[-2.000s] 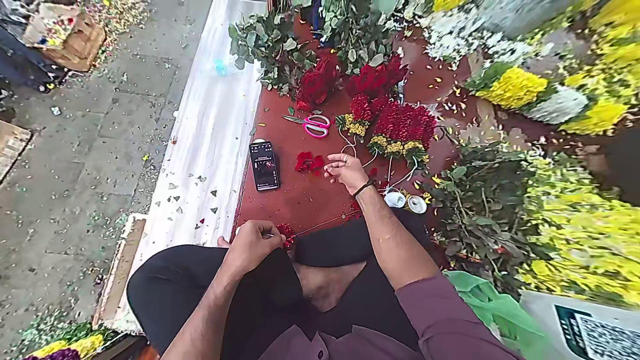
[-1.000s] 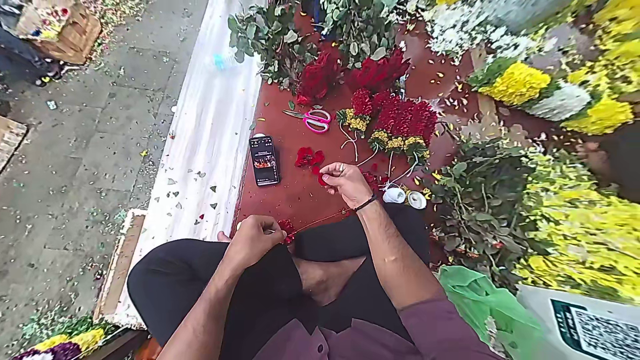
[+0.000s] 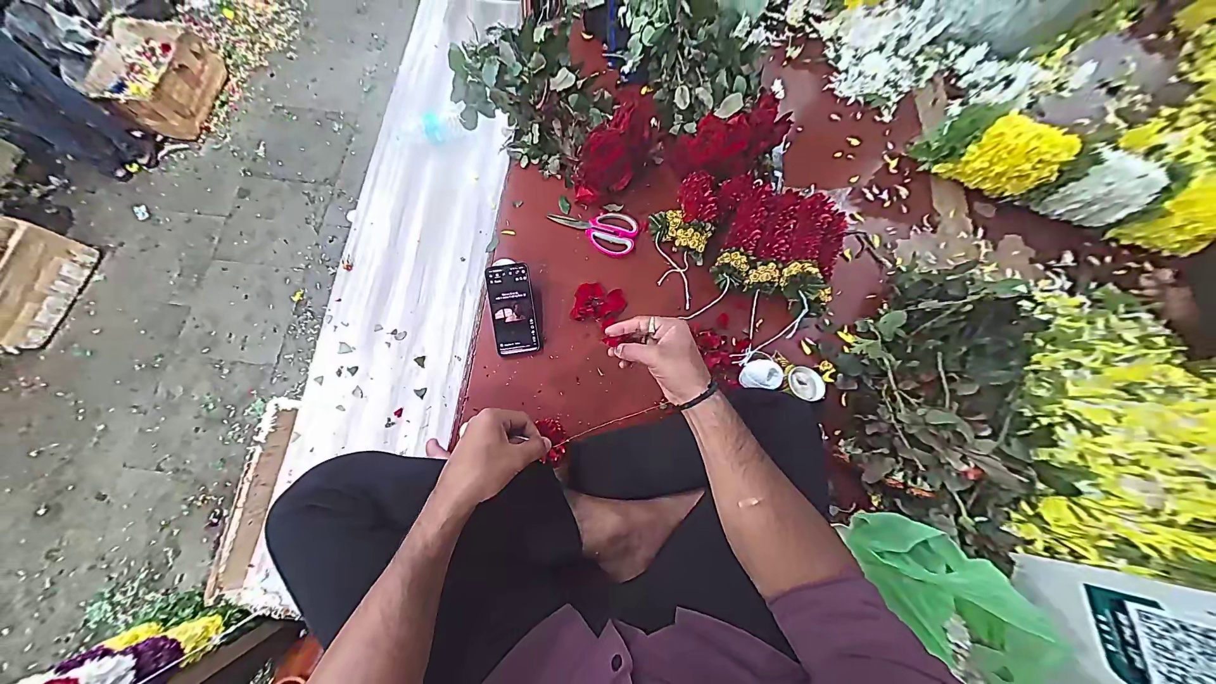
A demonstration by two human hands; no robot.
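Observation:
My left hand [image 3: 494,454] pinches the end of a small string of red petals [image 3: 552,441] above my left knee. A thin thread [image 3: 608,428] runs from it toward my right wrist. My right hand [image 3: 665,353] holds a small red petal piece between thumb and fingers, just beside loose red petals [image 3: 598,301] on the red-brown surface. Pink-handled scissors [image 3: 611,233] lie beyond them. Finished-looking red and yellow flower bunches [image 3: 779,237] with white strings lie to the right. Two thread spools [image 3: 761,373] rest near my right forearm.
A smartphone [image 3: 513,310] lies left of the petals. Red roses [image 3: 617,147] and leafy stems [image 3: 546,90] are at the far side. Yellow flowers [image 3: 1121,427], cut greenery [image 3: 936,380] and a green plastic bag [image 3: 950,589] stand at my right; white cloth [image 3: 408,237] covers the left edge.
My right hand has moved a little over the loose petals since the first frame and now has a red piece between its fingertips. My left hand has stayed near my knee.

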